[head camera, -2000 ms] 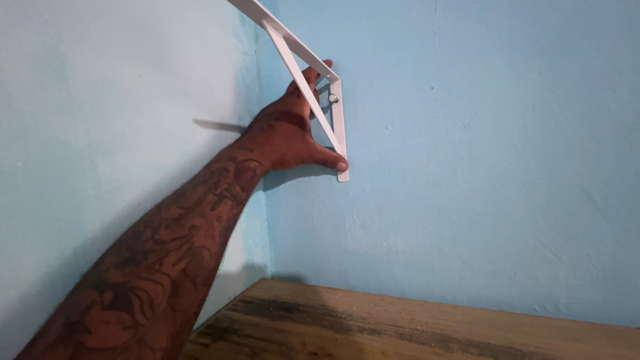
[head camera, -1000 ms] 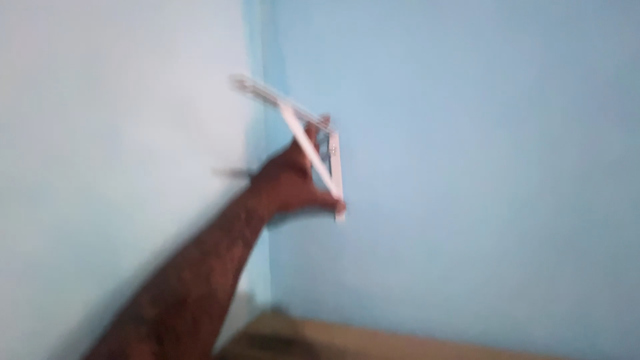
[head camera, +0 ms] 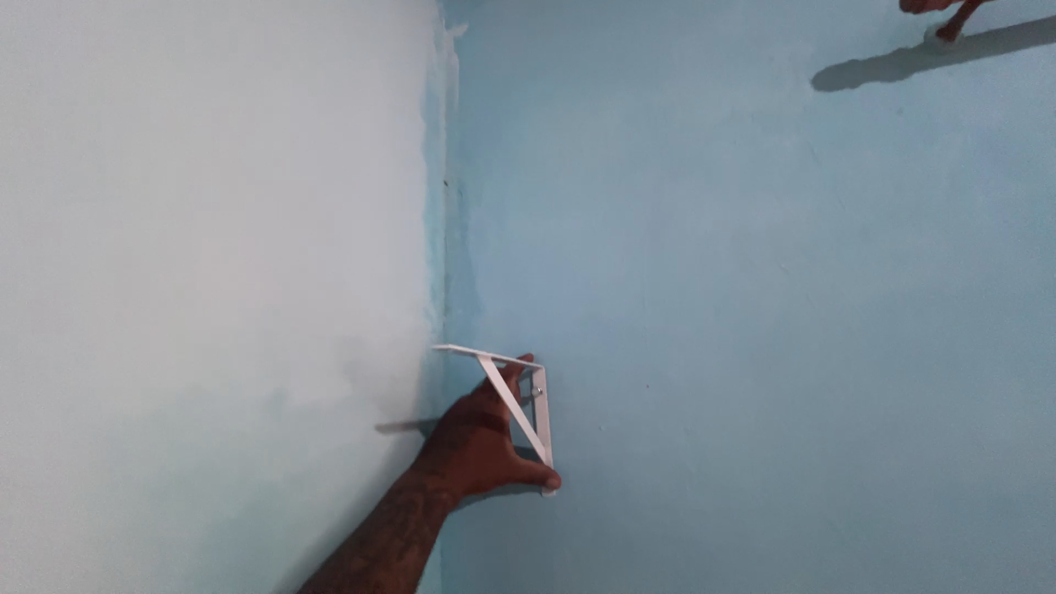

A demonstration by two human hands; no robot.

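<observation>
My left hand point(head camera: 483, 445) holds a white metal shelf bracket point(head camera: 540, 421) against the blue wall, just right of the room corner. The thumb presses on the lower end of the bracket's upright arm, and a fingertip shows behind its top. A screw point(head camera: 537, 391) stands in the upper part of the upright. The bracket's other arm juts out toward the left, joined by a diagonal brace. At the top right edge, part of my right hand point(head camera: 932, 5) shows, with a finger reaching down to a pale spot on the wall. Most of this hand is cut off, so what it holds cannot be told.
A pale wall point(head camera: 214, 247) meets the blue wall point(head camera: 742, 289) at a vertical corner with rough paint along it. The hands and the bracket cast shadows on both walls.
The view has tilted upward, and the wooden surface below has left it. The right hand has come into view at the top right. The left hand still holds the bracket on the wall.
</observation>
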